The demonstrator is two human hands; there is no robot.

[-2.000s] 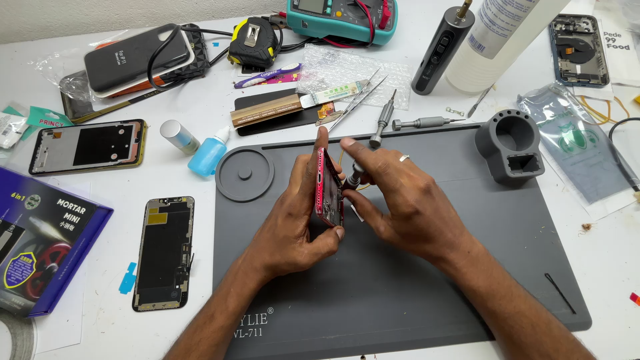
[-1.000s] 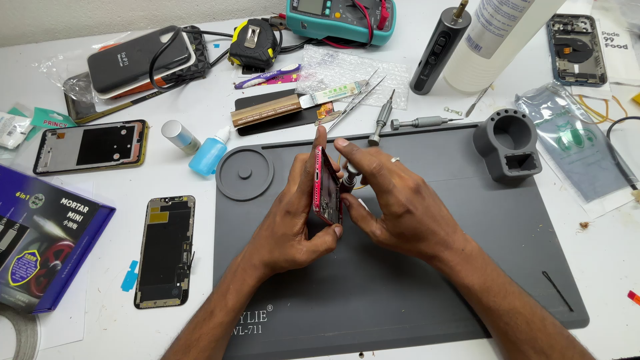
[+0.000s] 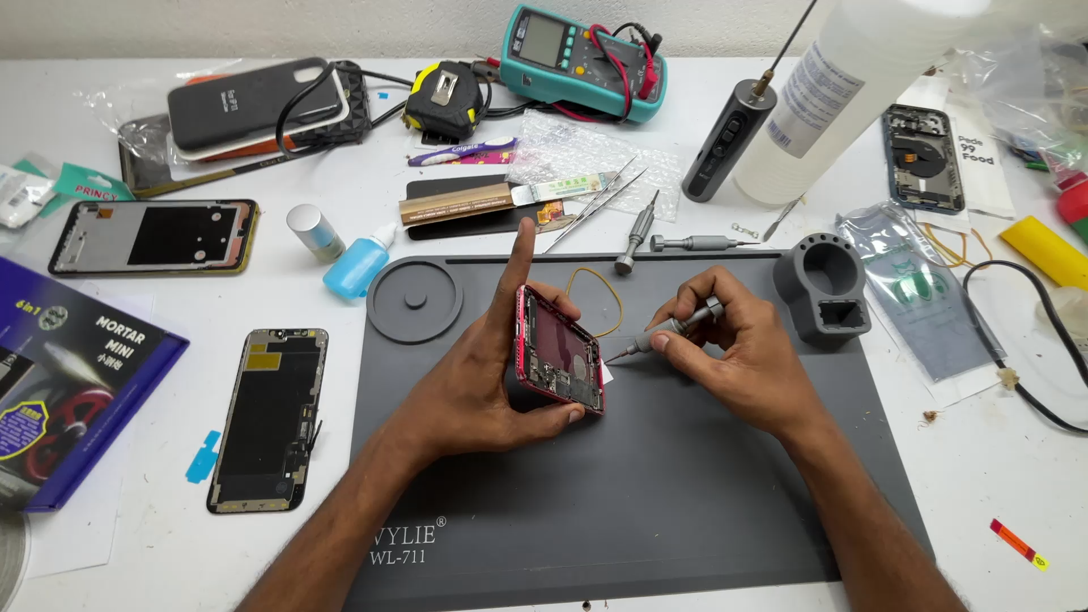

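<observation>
My left hand (image 3: 476,382) holds a red phone frame (image 3: 561,353) tilted up on its side, its inner parts facing right and the index finger pointing up behind it. In my right hand (image 3: 731,348) is a small grey precision screwdriver (image 3: 659,338), whose tip points left, a little apart from the frame's right edge. Both hands are over a dark grey work mat (image 3: 663,510). A yellow rubber band (image 3: 599,280) lies behind the frame, and a small white piece (image 3: 607,372) shows beside its right edge.
Two more precision screwdrivers (image 3: 637,231) and tweezers (image 3: 595,204) lie along the mat's back edge. A grey round-holed holder (image 3: 820,289) stands at the mat's back right. A phone display (image 3: 268,421) lies left of the mat. A multimeter (image 3: 586,64), electric screwdriver (image 3: 729,140) and large bottle (image 3: 816,102) stand behind.
My right hand has moved right, away from the phone frame, with the screwdriver in it. The frame's inner side is turned more into view.
</observation>
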